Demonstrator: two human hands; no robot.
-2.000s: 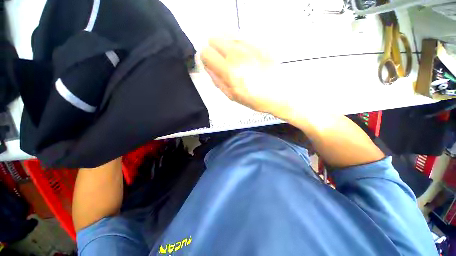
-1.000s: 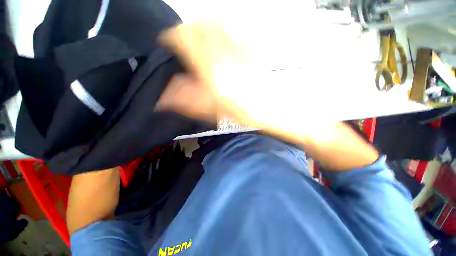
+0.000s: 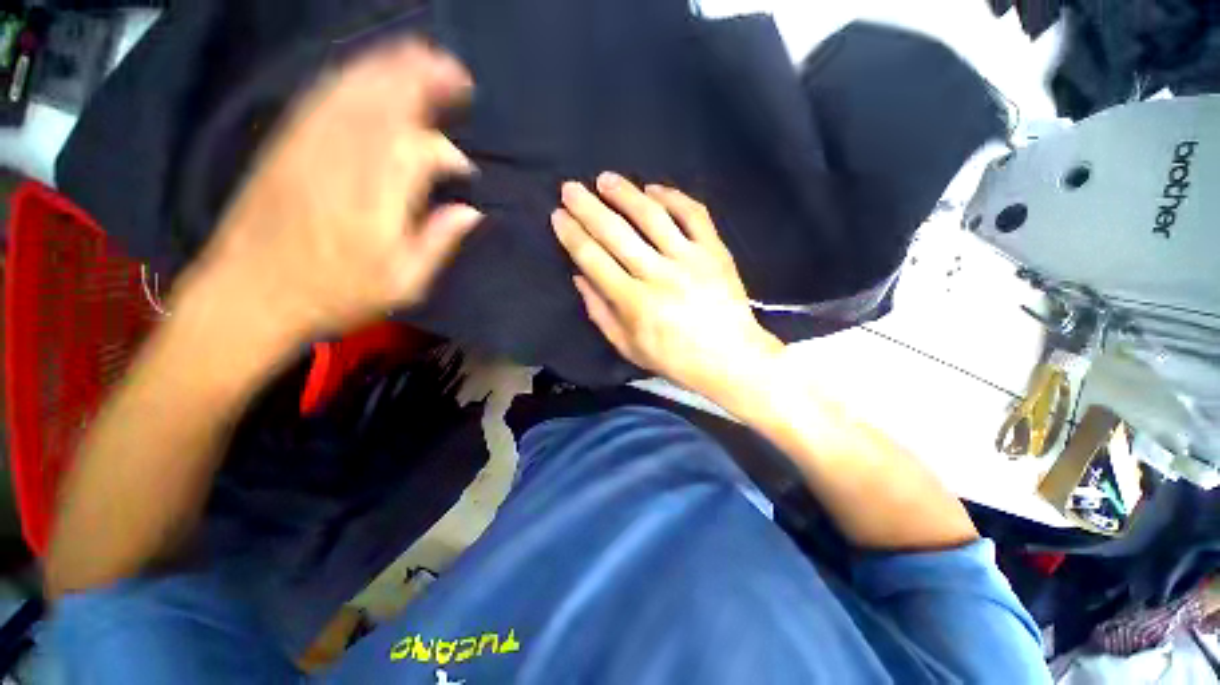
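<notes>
A large black fabric garment piece [image 3: 589, 94] is spread over the table in front of me. My right hand [image 3: 656, 274] lies on it, palm down, fingers slightly apart, near its front edge. My left hand [image 3: 361, 174] is above its left part, slightly blurred, with fingers curved and thumb apart; no cloth shows between the fingertips. A thin light line [image 3: 816, 311] runs along the right edge of the fabric.
A sewing machine head [image 3: 1137, 201] with "brother" lettering stands at right. Yellow-gold shears handles [image 3: 1038, 410] and an open small parts box [image 3: 1086, 471] lie near it. A red plastic crate [image 3: 60, 361] is at lower left. Dark cloth lies at the upper right.
The view has shifted. The black fabric is now spread wide, its light bands out of sight. My left hand has come out from under it, and my right hand now rests flat on it.
</notes>
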